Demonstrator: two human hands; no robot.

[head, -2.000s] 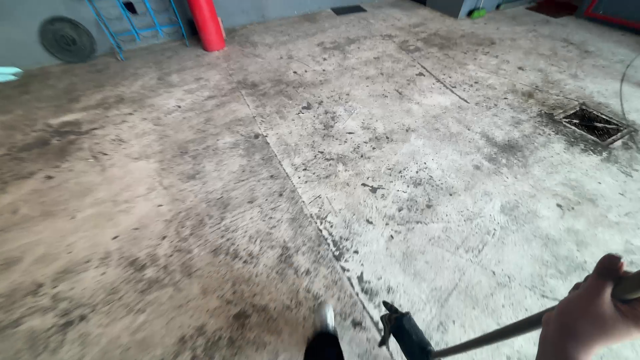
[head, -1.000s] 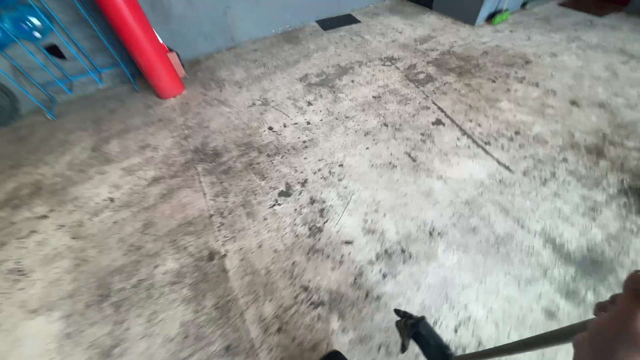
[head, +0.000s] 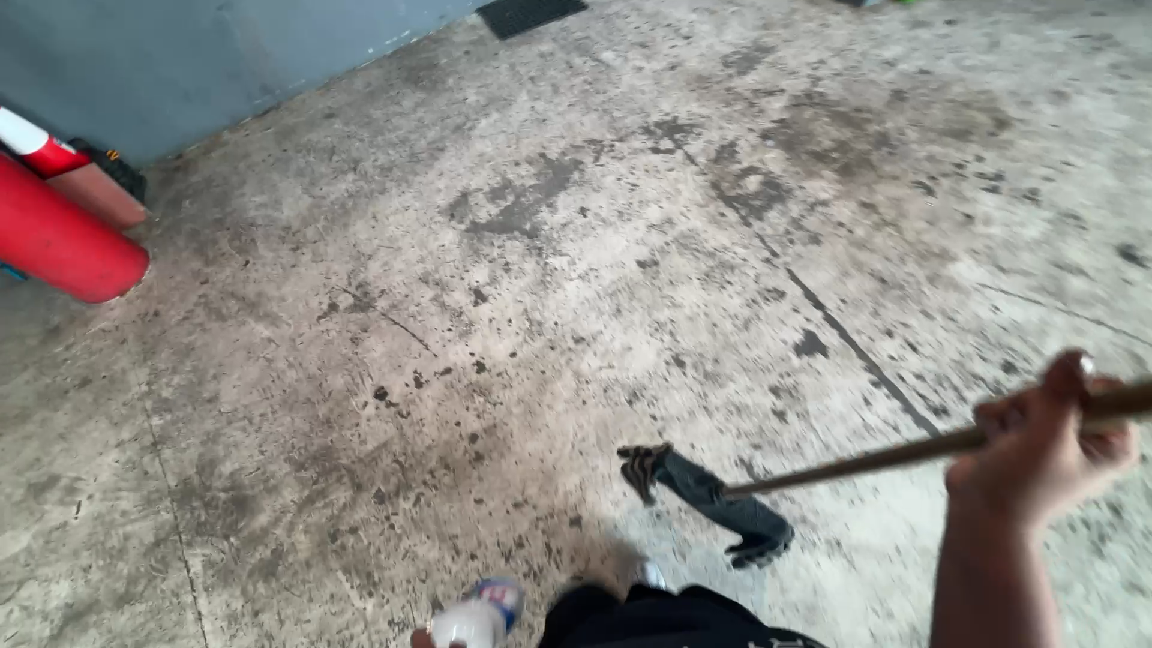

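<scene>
At the right, my right hand (head: 1044,450) is closed around a long wooden pole (head: 864,461), which slants down to the left. At the pole's far end, low in the middle of the view, is a dark cloth-like head (head: 720,504) with ragged ends, over the concrete floor. Only the fingertips of my left hand (head: 437,639) show at the bottom edge, against a whitish plastic bottle (head: 472,621) with a blue and red part. How far the fingers wrap around the bottle is hidden by the frame edge.
A red pillar (head: 76,238) stands at the left, beside a leaning brownish board (head: 103,193) and a red and white object (head: 40,144). Behind them runs a grey wall (head: 270,45). A dark floor grate (head: 531,13) lies by the wall. The concrete floor (head: 540,315) is stained.
The view has swung far across the floor. The left fingertips and the bottle have come into sight at the bottom. More of the dark head on the pole shows now; the right hand still holds the pole.
</scene>
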